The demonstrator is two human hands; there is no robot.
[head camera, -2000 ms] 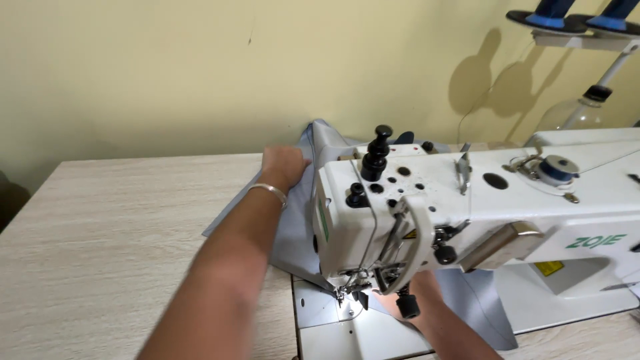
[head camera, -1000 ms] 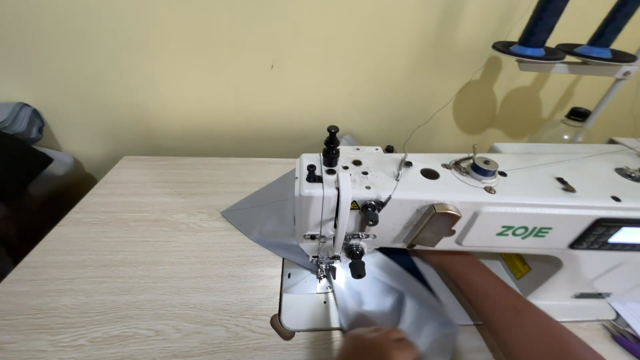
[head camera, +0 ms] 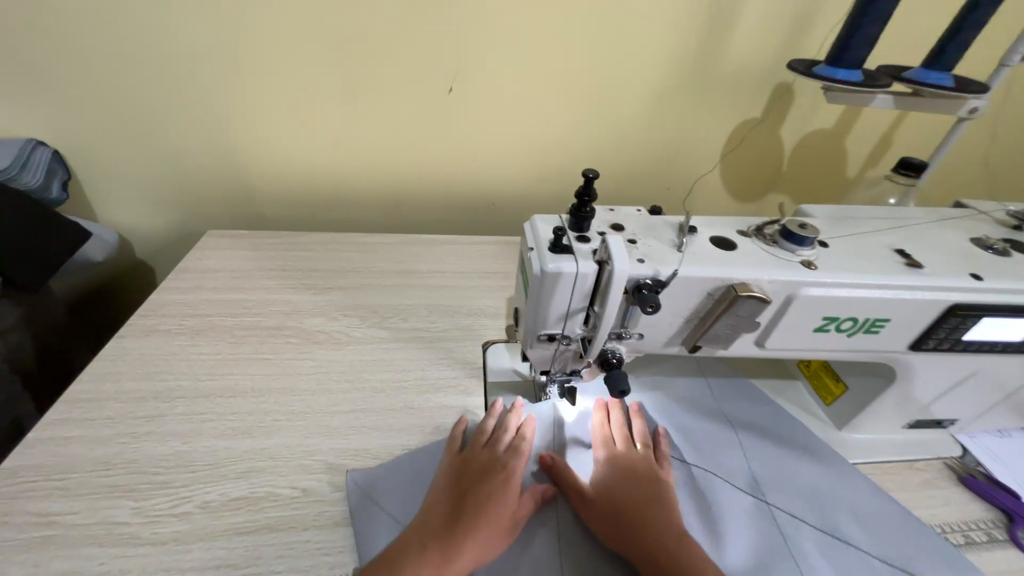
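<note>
A grey fabric panel (head camera: 720,448) with dark seam lines lies across the bed of a white ZOJE sewing machine (head camera: 680,272) and spills onto the table toward me. My left hand (head camera: 484,480) rests flat on the fabric just left of a seam, fingers pointing at the presser foot (head camera: 552,388). Pressed on the fabric to the right of that seam is my right hand (head camera: 628,480), its thumb near the left thumb. Both hands lie palm down with fingers extended, in front of the needle area. A small lamp lights the cloth there.
The pale wood-grain tabletop (head camera: 280,344) extends to the left. At the right edge lie purple-handled scissors (head camera: 992,492), a ruler (head camera: 972,532) and paper (head camera: 1000,452). Thread cones (head camera: 864,36) stand above, with a bottle (head camera: 900,184) behind the machine. Folded cloth (head camera: 36,172) is at far left.
The fabric, earlier reaching behind and left of the machine head, now lies in front of the needle. Both hands have come together on it, the right one from under the machine arm.
</note>
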